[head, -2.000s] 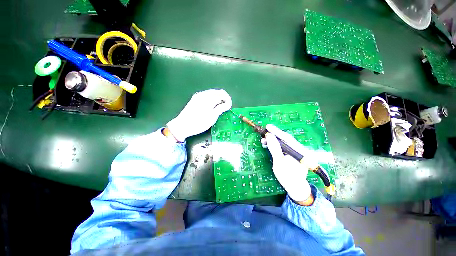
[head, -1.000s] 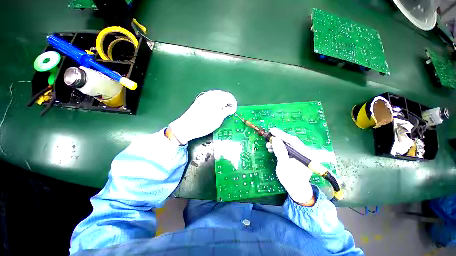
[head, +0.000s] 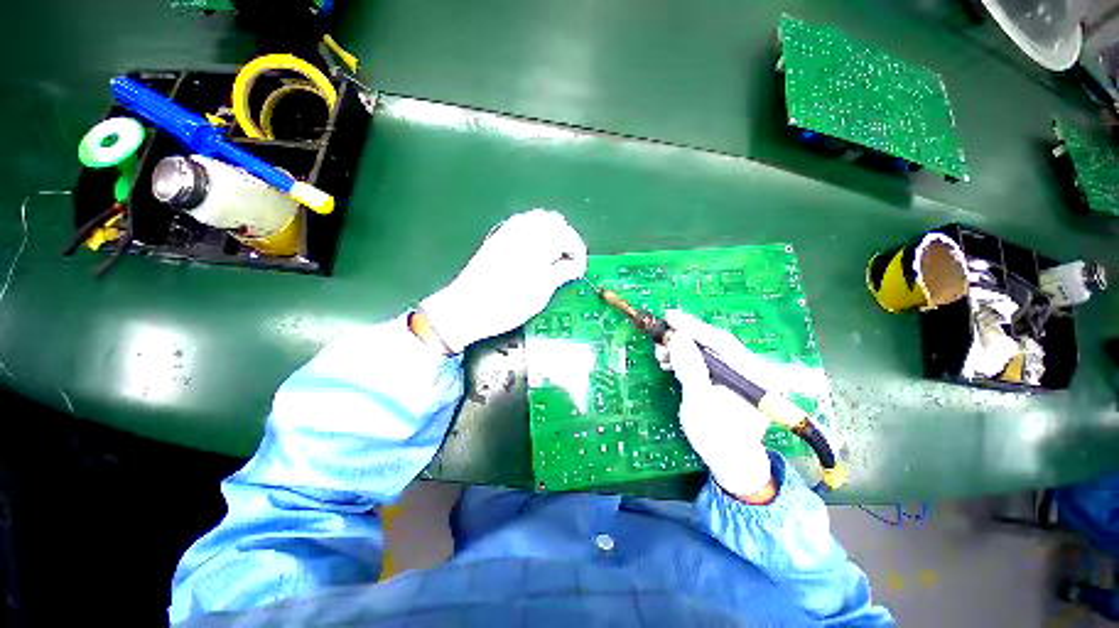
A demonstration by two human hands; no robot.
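A green circuit board [head: 638,405] lies solder side up on the green mat in front of me. My right hand [head: 722,411], in a white glove, holds a black and yellow soldering iron [head: 730,378] like a pen. The iron's brownish barrel points up and left, with its tip over the board's upper left part. My left hand [head: 522,276], also gloved in white, is at the board's upper left corner with its fingers pinched together near the tip. A thin strand of solder wire [head: 590,282] shows between the fingertips and the iron tip.
A black divided tray [head: 322,233] at left holds a blue desoldering pump [head: 203,135], a white bottle [head: 239,202] and a yellow roll [head: 252,86]. A right tray [head: 942,350] holds crumpled white pieces beside a yellow-black can [head: 902,280]. Another board [head: 871,98] lies at the upper right.
The iron and right hand have shifted slightly, and the iron's rear end has swung a little right and down. The left fingertips have moved slightly right. The surroundings have shifted slightly with the camera.
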